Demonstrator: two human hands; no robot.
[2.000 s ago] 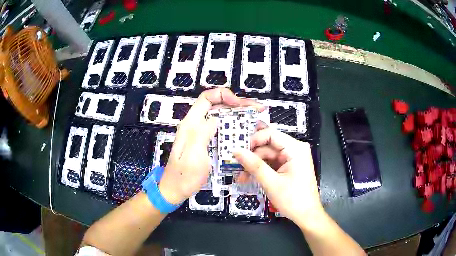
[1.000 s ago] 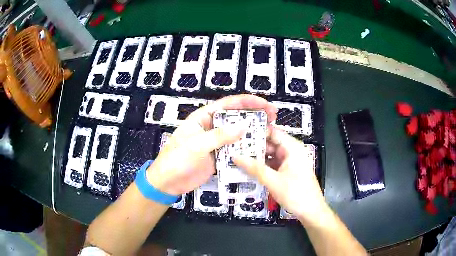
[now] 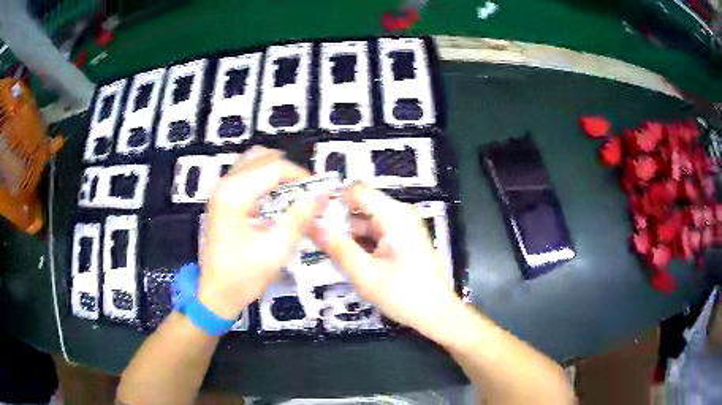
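A pale phone housing with its board [image 3: 305,190] is held tilted between both hands above the tray. It is blurred and mostly covered by the fingers, so how board and frame sit together cannot be told. My left hand [image 3: 257,225], with a blue wristband, grips its left side. My right hand [image 3: 388,257] has thumb and fingers on its right end. The black blister tray [image 3: 170,237] lies below, with several white phone housings [image 3: 286,87] in its pockets, some hidden by the hands.
A glossy black slab [image 3: 529,204] lies right of the tray. A heap of red pieces [image 3: 669,190] is at the far right. An orange fan [image 3: 22,158] stands at the left. The green conveyor belt [image 3: 317,20], with a pale edge and red pieces on it, runs behind.
The held part has gone from facing the camera to tilted nearly edge-on. The view has shifted, so tray, slab and red heap appear further left. Both hands still hold the part.
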